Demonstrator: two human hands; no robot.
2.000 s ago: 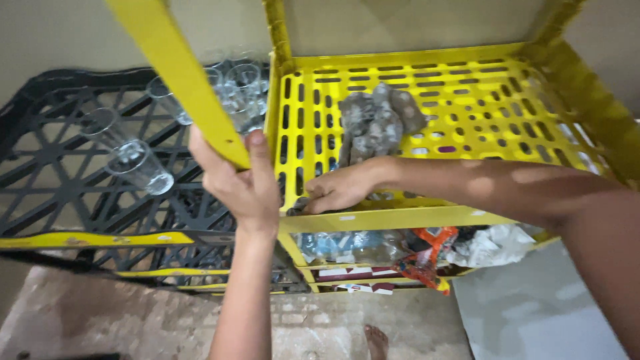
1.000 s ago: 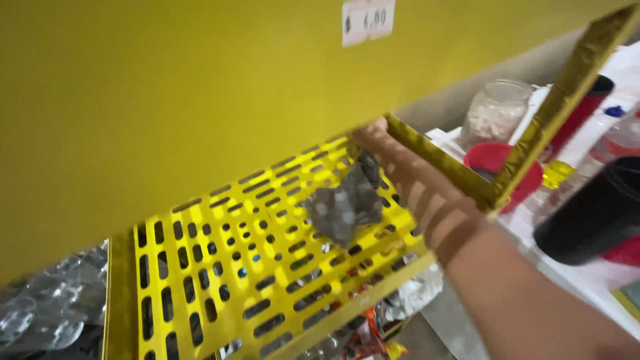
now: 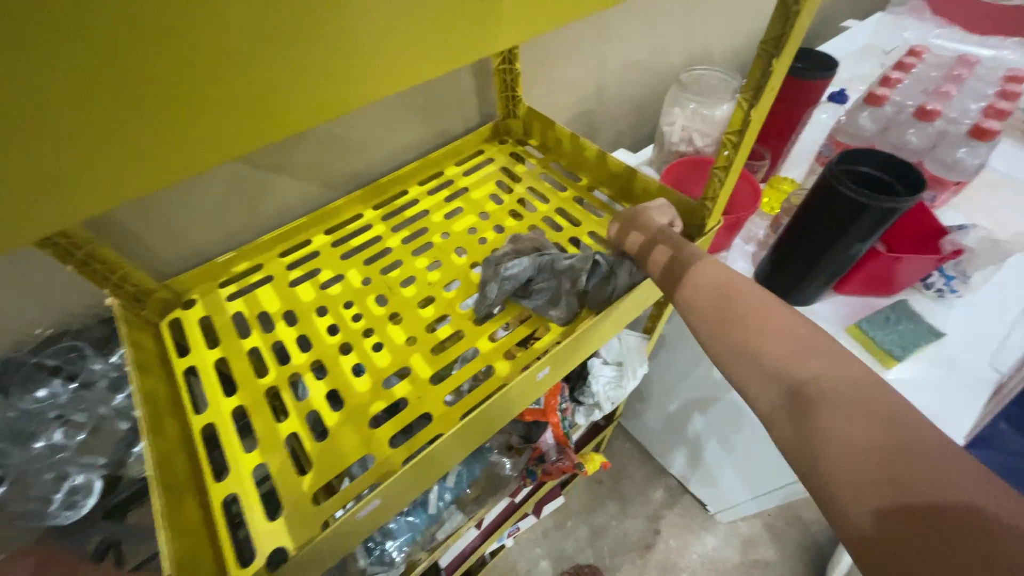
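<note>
My right hand (image 3: 646, 224) is closed on one end of a crumpled grey cloth (image 3: 544, 276), near the front right corner of a yellow slotted plastic shelf (image 3: 376, 264). The rest of the cloth lies bunched on the shelf's slotted surface, to the left of the hand. The wrist crosses above the shelf's front rim. Of my left hand, at most a dark blurred patch of skin shows at the bottom left edge; its fingers are hidden and what it touches cannot be seen.
Above is another yellow shelf panel (image 3: 240, 88), on corner posts. Clear cups (image 3: 64, 432) stand at left. Packaged goods fill the shelf below. On a white table at right are a black tumbler (image 3: 840, 224), a red tub (image 3: 716, 196), capped bottles (image 3: 920, 120) and a sponge (image 3: 896, 332).
My right hand has gone from the front left part of the shelf to its right side. My left hand, earlier on the yellow post, has left it. The view has swung right.
</note>
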